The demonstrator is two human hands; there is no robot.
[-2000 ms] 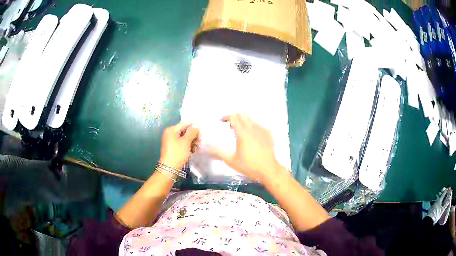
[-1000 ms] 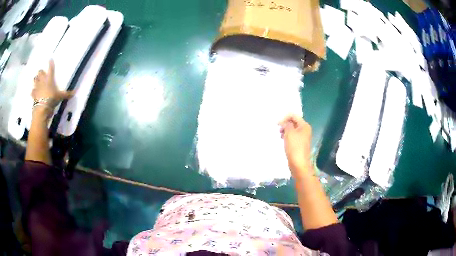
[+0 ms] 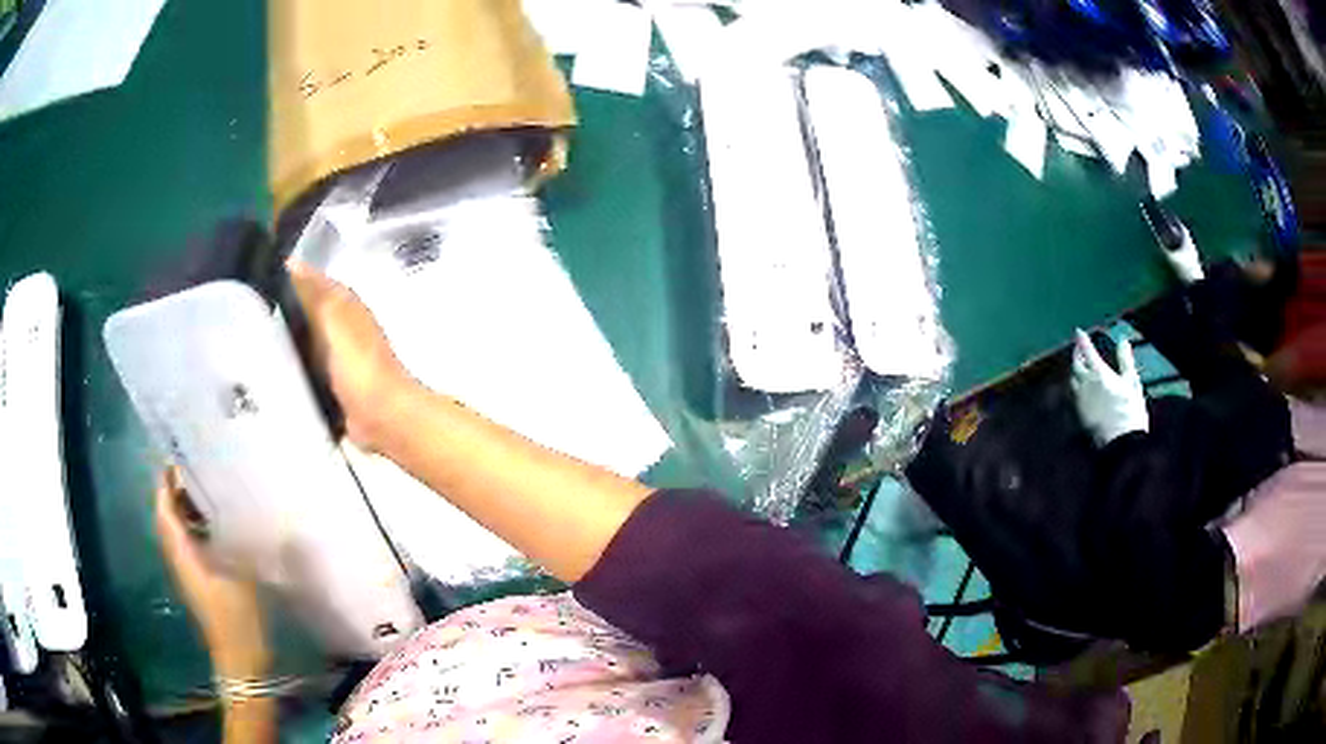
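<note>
A white-topped laminator point(image 3: 269, 451) is held tilted in front of me, left of the bag stack. My left hand point(image 3: 201, 545) is on its left side, the fingers partly hidden behind it. My right hand point(image 3: 346, 356) grips its upper right side; its fingertips are hidden. The stack of clear poly bags point(image 3: 465, 305) lies flat, whitish, with a dark printed mark near the top. Its top end is inside the brown carton sleeve point(image 3: 422, 87). A loose bag edge is lifted at the sleeve's mouth.
Two bagged laminators point(image 3: 771, 233) lie right of the bags. Unbagged laminators point(image 3: 41, 465) stand at the far left. White leaflets point(image 3: 931, 73) are fanned at the back, with blue boxes point(image 3: 1265, 175) beyond. A coworker's white-gloved hand point(image 3: 1111, 390) is at the right.
The view has swung right. A laminator from the left group is now held up in both hands. My right hand has moved from the lower bags to the laminator.
</note>
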